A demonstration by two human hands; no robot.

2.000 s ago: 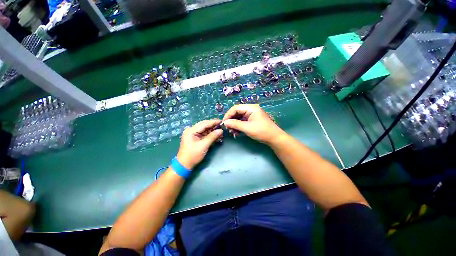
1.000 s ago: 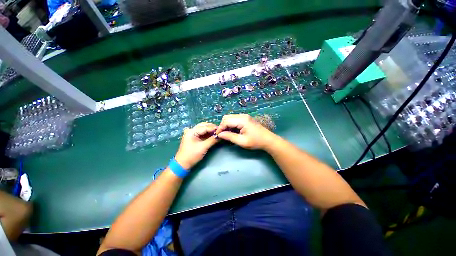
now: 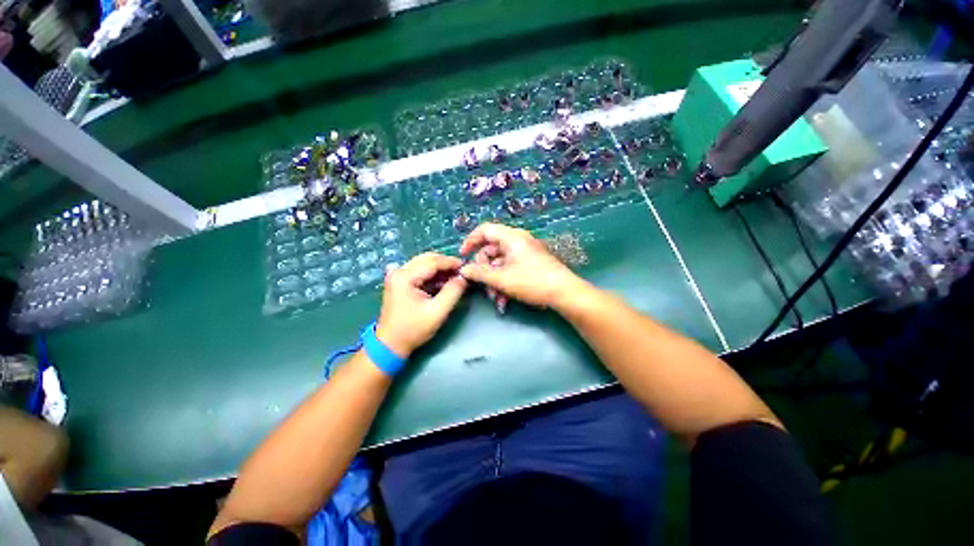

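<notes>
My left hand [image 3: 414, 306], with a blue wrist strap [image 3: 382, 350], and my right hand [image 3: 518, 267] meet over the green mat. Their fingertips pinch a tiny dark part [image 3: 461, 269] between them; the fingers hide most of it. A loose pile of small copper-coloured screws [image 3: 567, 250] lies just right of my right hand. Behind my hands, a clear supply tray [image 3: 433, 210] holds pinkish-copper parts. The left clear tray [image 3: 310, 279] has rows of round pockets, with dark, silver and yellow parts [image 3: 333, 176] heaped at its far end.
The grey electric screwdriver [image 3: 785, 101] hangs at the upper right before a green box [image 3: 700, 107] with black cables. Filled trays stand far right [image 3: 918, 229] and far left [image 3: 85, 267]. A pale rail [image 3: 427, 165] crosses the bench. Another person's arm [image 3: 30, 448] shows at lower left.
My hands stay together but shift slightly; my right fingers have spread a little more since one second ago. The screw pile, mostly hidden two seconds ago, now shows.
</notes>
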